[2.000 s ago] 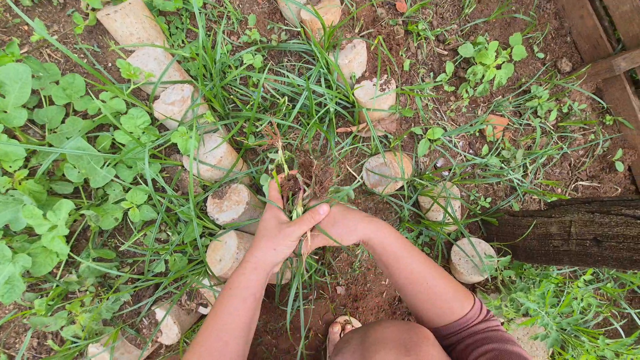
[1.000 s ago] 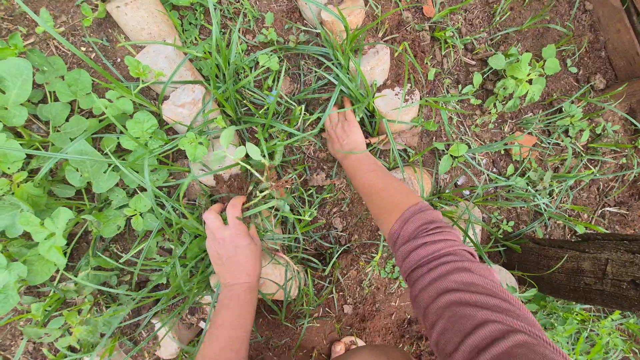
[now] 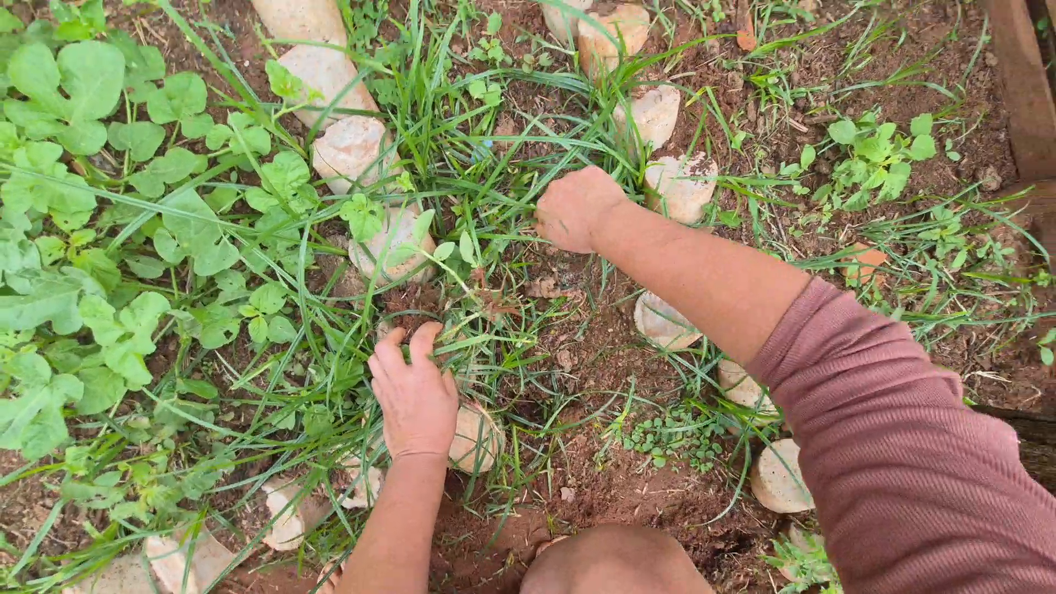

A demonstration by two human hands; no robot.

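Note:
My left hand (image 3: 415, 396) rests low among grass blades beside a pale round stone or block (image 3: 474, 437), its fingers curled apart toward dark soil; whether it grips anything is not plain. Farther forward and to the right, my right hand (image 3: 577, 208) is closed at a clump of long green grass (image 3: 503, 157); its fingertips are hidden, so what it holds cannot be told. An uprooted-looking weed (image 3: 466, 285) with reddish roots lies on the grass between the two hands.
Pale blocks (image 3: 351, 148) edge the path on the left, and more (image 3: 681, 186) on the right. Broad-leaved plants (image 3: 74, 206) cover the left side. Wooden boards (image 3: 1023, 91) stand at the right edge. My bare knee (image 3: 615, 561) is at the bottom.
Two seconds ago both hands were together over a clump of plants and roots; they are now apart. Since one second ago my right hand has closed into a fist at the grass.

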